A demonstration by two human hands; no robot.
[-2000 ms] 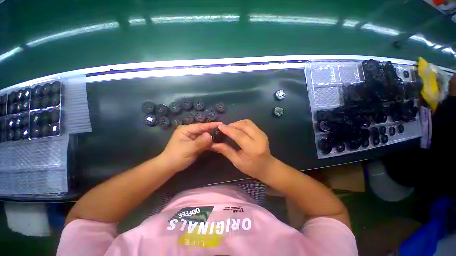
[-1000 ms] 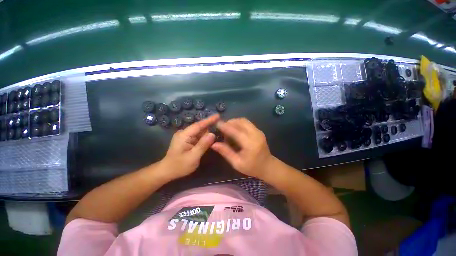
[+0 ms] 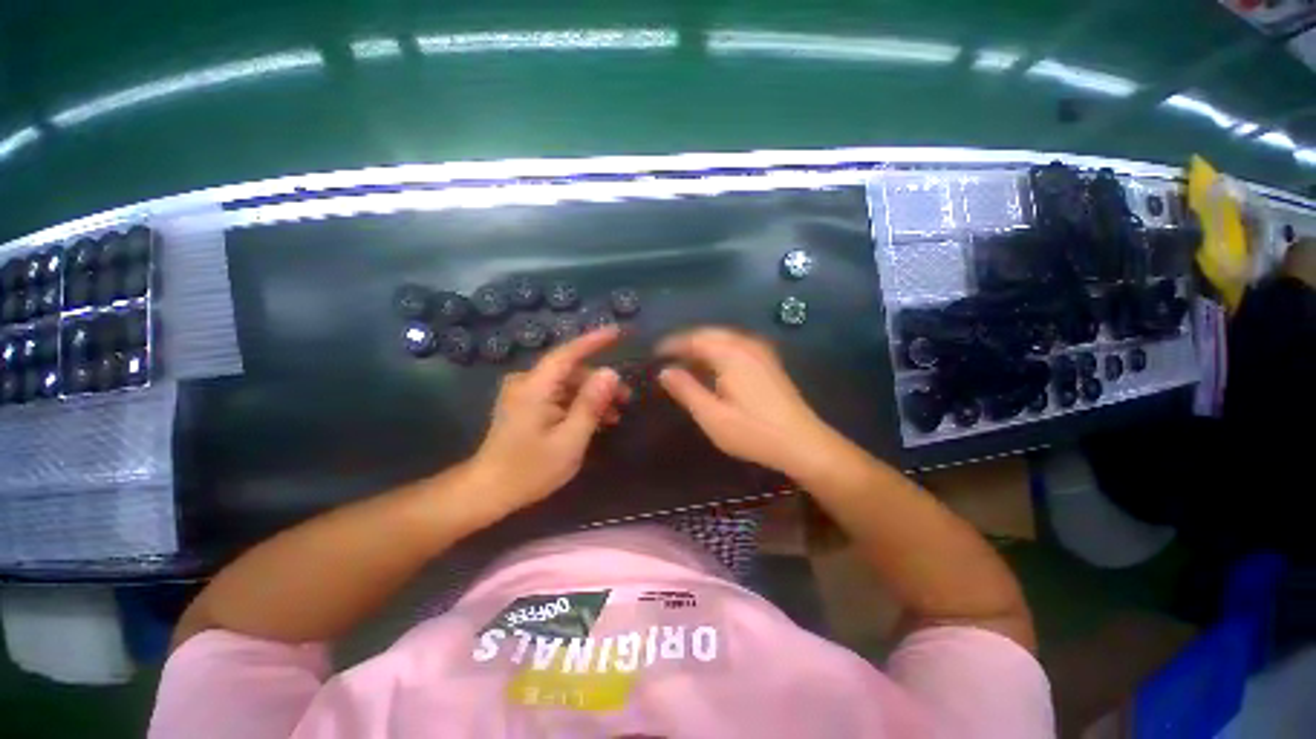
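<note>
My left hand (image 3: 534, 430) has a small dark round piece at its fingertips; the fingers partly hide it. My right hand (image 3: 743, 401) is just to its right, its fingertips blurred, with a dark spot near the thumb; I cannot tell if it holds anything. Beyond my hands, a group of dark round units (image 3: 492, 298) lies in two rough rows on the black mat (image 3: 318, 433), one with a bright glint. Two lighter, silvery-green discs (image 3: 792, 311) lie right of centre, one beyond the other.
A clear tray (image 3: 924, 269) on the right is partly covered by heaped black parts (image 3: 996, 339). A yellow crumpled item (image 3: 1220, 231) is beyond it. At left are a tray of dark units (image 3: 104, 306) and whitish ribbed trays (image 3: 94, 462). A green belt (image 3: 577, 101) runs behind the pale edge.
My right hand has drawn slightly right, away from my left, and the gap between their fingertips is wider. The whole view has shifted a little. The units and two discs keep their layout.
</note>
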